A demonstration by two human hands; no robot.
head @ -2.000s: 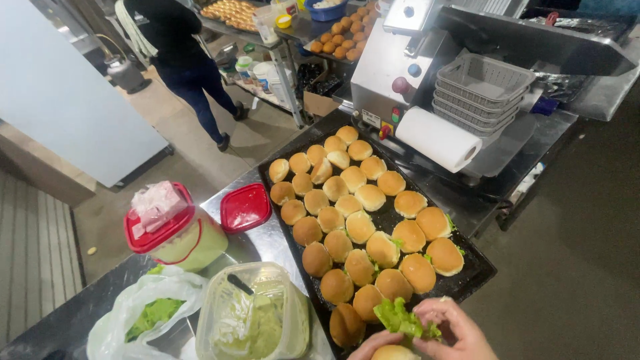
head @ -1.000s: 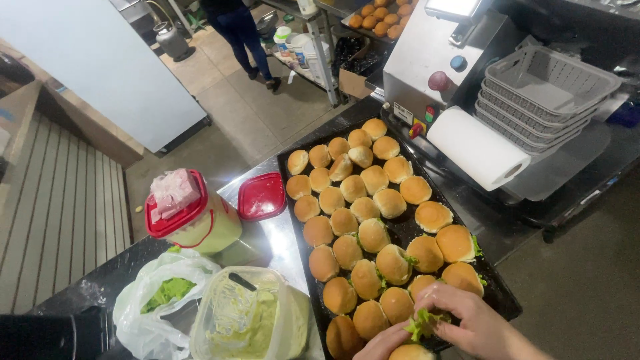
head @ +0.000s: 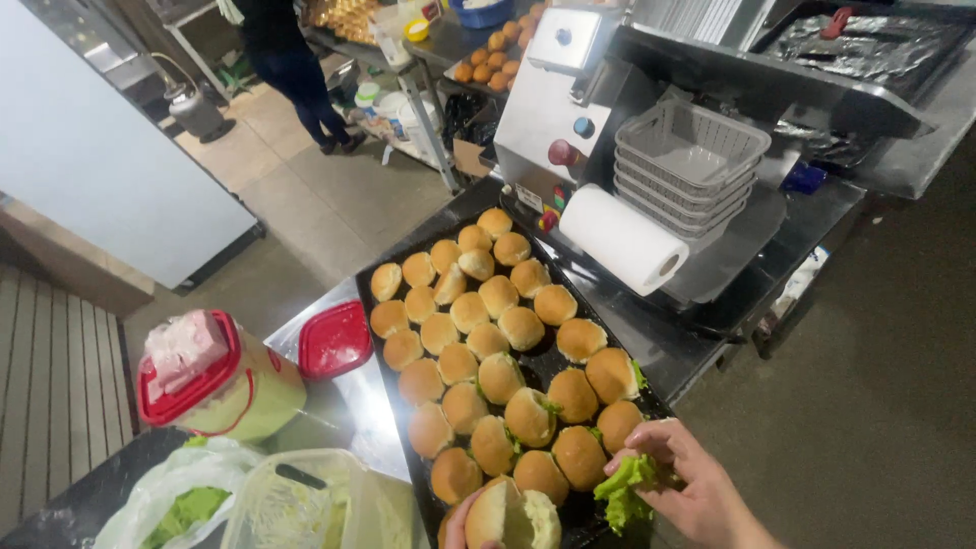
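My right hand (head: pixel 682 484) pinches a piece of green leaf lettuce (head: pixel 627 492) over the near right corner of the black baking tray (head: pixel 543 362). At the bottom edge of the view, my left hand (head: pixel 457 530) holds a split bread bun (head: pixel 496 518), its pale inside showing; most of that hand is hidden. Rows of small golden buns (head: pixel 457 362) cover the tray, and lettuce sticks out of several on the near right side. Left of the tray are an open plastic tub (head: pixel 366 496) of pale green spread with a dark-handled utensil, and a plastic bag (head: pixel 126 518) with lettuce.
A red-lidded bucket (head: pixel 271 389) with a pink-filled bag on top stands left, beside a loose red lid (head: pixel 335 339). Past the tray are a paper roll (head: pixel 621 238), stacked grey baskets (head: pixel 690 152) and a metal machine (head: pixel 549 114). A person (head: pixel 286 69) stands at the back.
My hands were close together at the lettuce a second ago; now they are apart, the right with lettuce, the left with the split bun. The view has shifted.
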